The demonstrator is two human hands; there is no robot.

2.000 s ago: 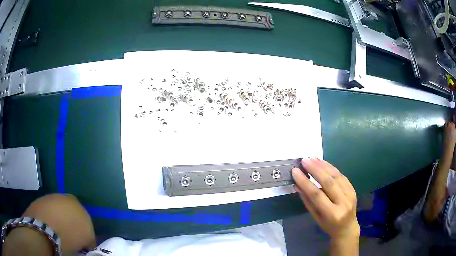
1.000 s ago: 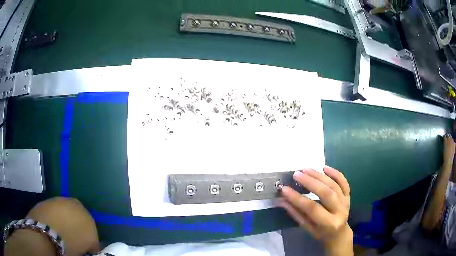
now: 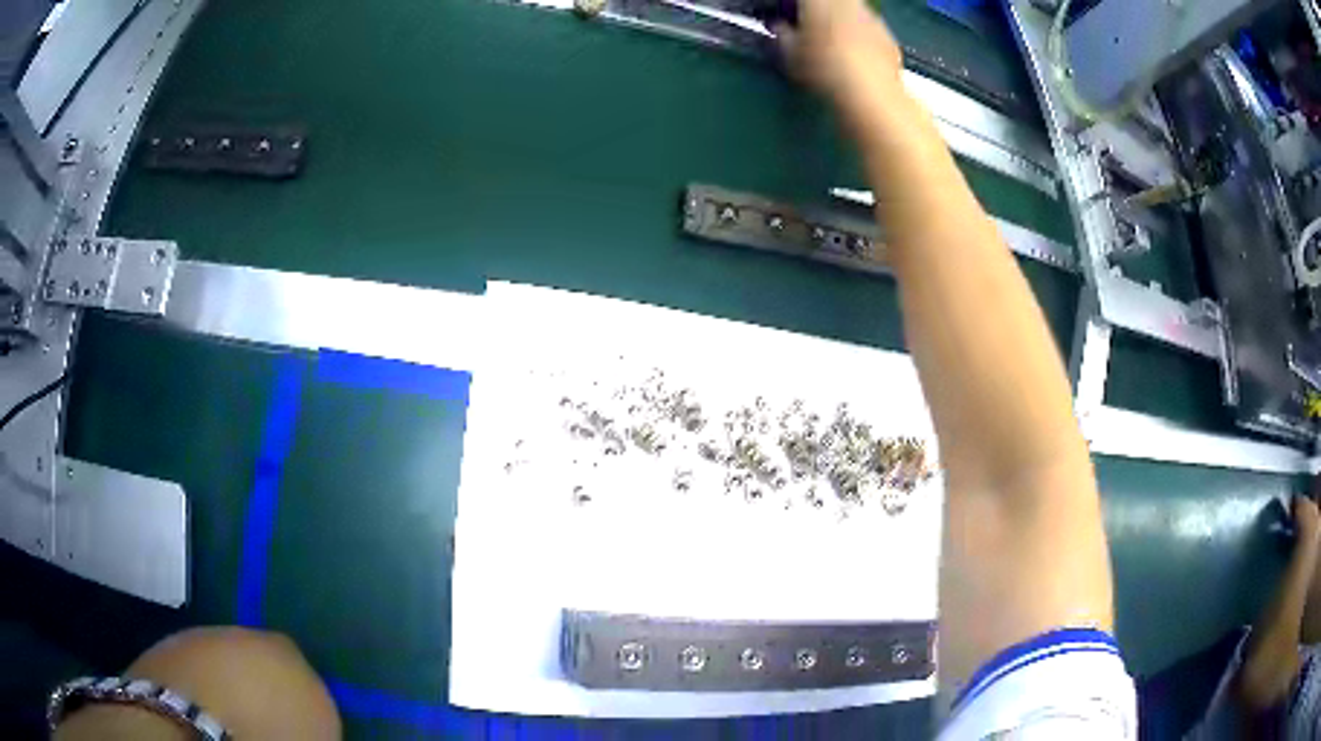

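A grey-brown strip fixture lies on the lower part of the white sheet, with bright metal parts showing in its several seats. Its right end is hidden by my right forearm. A pile of loose small metal parts lies on the sheet above it. My right hand is stretched far forward to the picture's top edge, small and blurred. Something dark is at its fingers; whether it is held I cannot tell. Of my left arm only the forearm and a bracelet show at bottom left; the left hand is out of the picture.
On the green belt lie another strip, partly behind my forearm, and a dark strip at upper left. A silver crossbar spans the belt. Metal frames stand left and right. Another person's arm is at far right.
My right hand has left the near strip and reached far forward. The view has shifted, so the sheet sits lower and further right. Six bright seats now show on the near strip.
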